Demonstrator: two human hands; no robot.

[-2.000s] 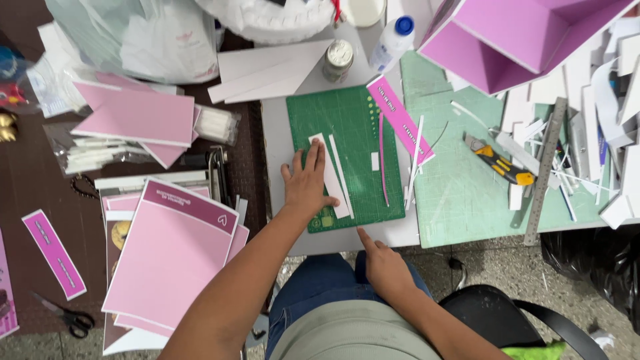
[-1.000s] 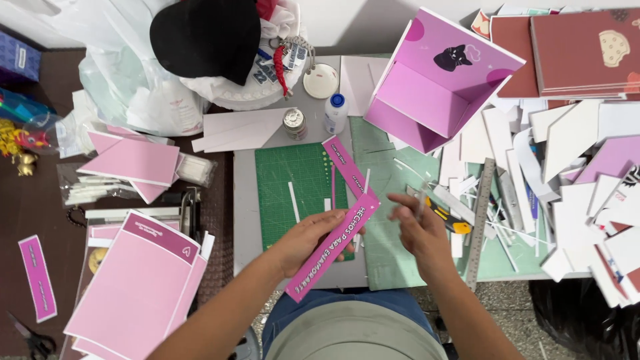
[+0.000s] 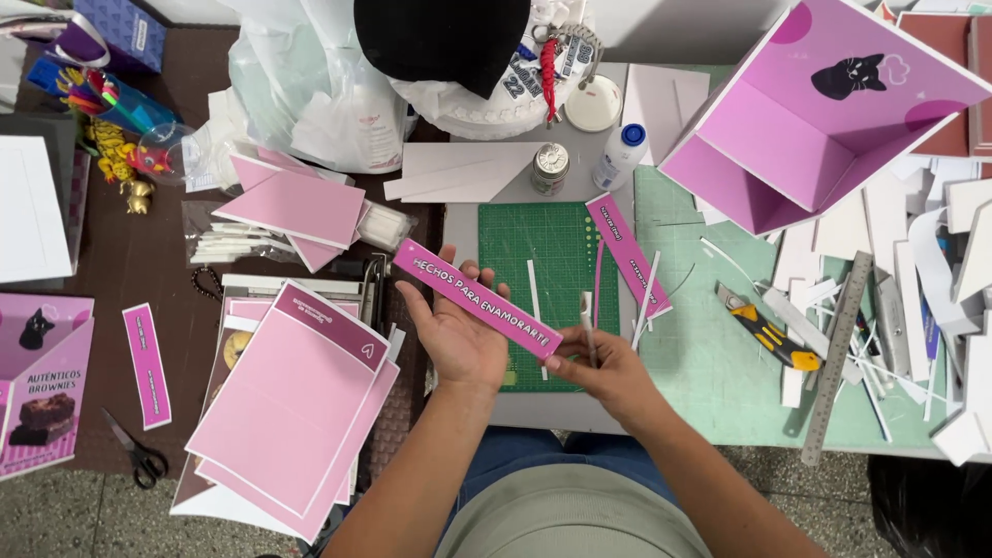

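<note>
A magenta strip of board (image 3: 477,298) with white lettering lies across the open palm of my left hand (image 3: 465,341). My right hand (image 3: 601,368) pinches the strip's right end between thumb and finger, and also holds a slim craft knife (image 3: 589,325) upright. Beneath is a green cutting mat (image 3: 504,232) with a narrow white offcut (image 3: 535,294) and a thin pink offcut (image 3: 598,287). Another magenta strip (image 3: 629,252) lies slanted over the mat's right edge, with thin white offcuts beside it.
A yellow-and-black utility knife (image 3: 767,337) and a steel ruler (image 3: 837,356) lie at right, among board scraps. Behind the mat stand a glue bottle (image 3: 620,159), a small jar (image 3: 550,169) and a pink box (image 3: 806,139). Pink panels (image 3: 287,411) and scissors (image 3: 139,457) are at left.
Two seconds ago my left hand pressed on a white strip on the mat; now it supports the magenta strip. My right hand, apart from the strip one second ago, now grips its end and holds the knife.
</note>
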